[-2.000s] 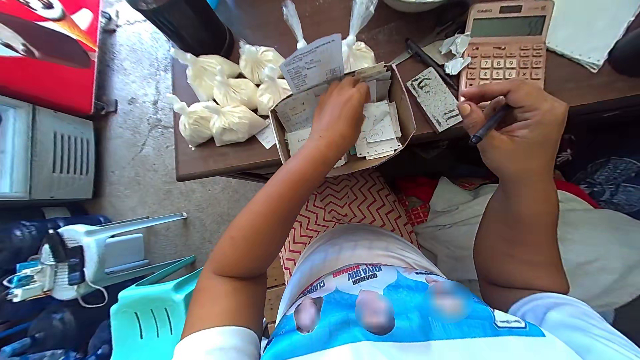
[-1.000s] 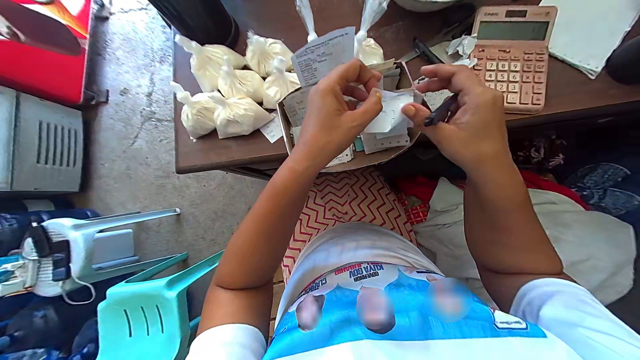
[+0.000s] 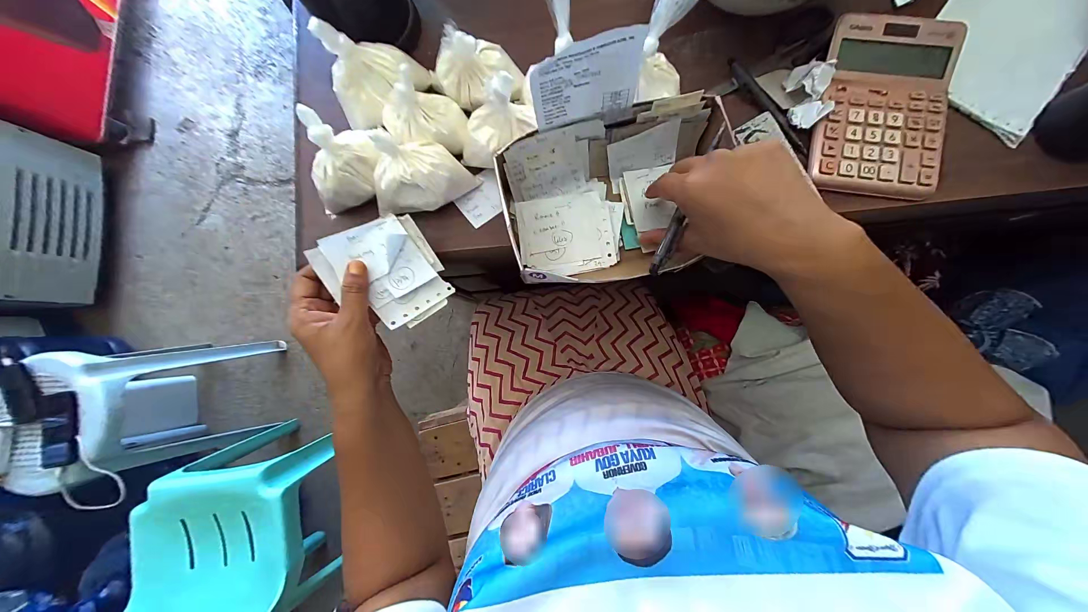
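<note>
My left hand (image 3: 344, 327) grips a small stack of handwritten paper slips (image 3: 382, 268) left of the box, thumb on top. My right hand (image 3: 739, 208) reaches into the right side of an open cardboard box (image 3: 507, 200), its fingers at a bundle of slips (image 3: 648, 197). A dark pen (image 3: 670, 242) is held in that same hand, pointing down toward the box's front edge. More written slips (image 3: 565, 229) fill the left side of the box. A printed paper (image 3: 588, 75) stands upright at its back. Whether the right fingers grip the bundle is partly hidden.
Several knotted plastic bags of pale powder (image 3: 422, 174) lie left of the box on the dark wooden table (image 3: 463, 240). A pink calculator (image 3: 888, 106), crumpled paper (image 3: 810, 113) and white sheets (image 3: 1011, 68) are at the right. A green plastic chair (image 3: 212, 527) stands at lower left.
My left hand has moved from above the box to its left and now holds a stack of slips. My right hand has gone from beside the calculator to the box, with the pen still held.
</note>
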